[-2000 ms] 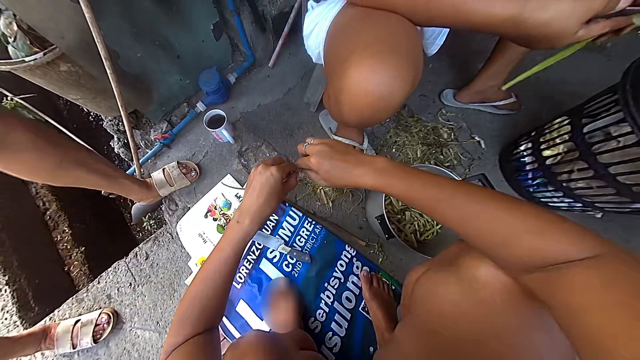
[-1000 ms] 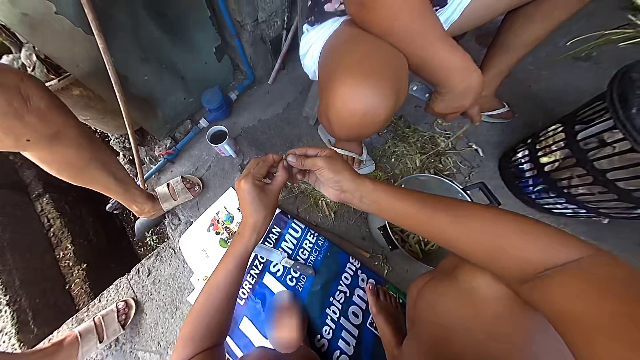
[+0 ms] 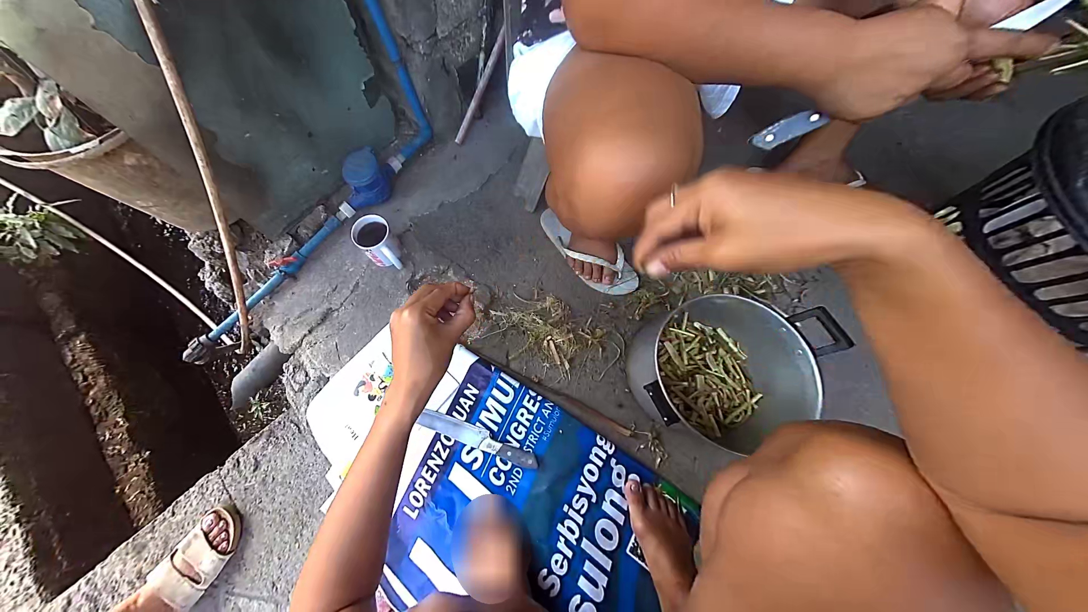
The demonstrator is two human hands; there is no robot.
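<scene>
My left hand (image 3: 432, 327) has its fingertips pinched together over the near edge of the peelings; whether something tiny is between them cannot be told. My right hand (image 3: 722, 223), with a ring on one finger, hangs blurred above the pot, its fingers bent downward and nothing visible in them. Below it stands a metal pot (image 3: 786, 378) with black handles, holding cut green stalk pieces (image 3: 705, 374). A kitchen knife (image 3: 480, 439) lies on a blue printed tarpaulin (image 3: 586, 501), right of my left forearm. Stringy plant peelings (image 3: 552, 331) lie on the concrete between my left hand and the pot.
Another person's hands (image 3: 960, 64) hold a knife and a stalk piece at top right. That person's slippered foot (image 3: 591, 259) is beyond the pot. A mug of dark liquid (image 3: 372, 238) stands by the blue pipe (image 3: 293, 259). A black slatted basket (image 3: 1033, 229) stands at right.
My hands, close together before, are now apart; the right one has moved right, over the pot. The other person's hands have moved up and right. The leg at left has mostly left view.
</scene>
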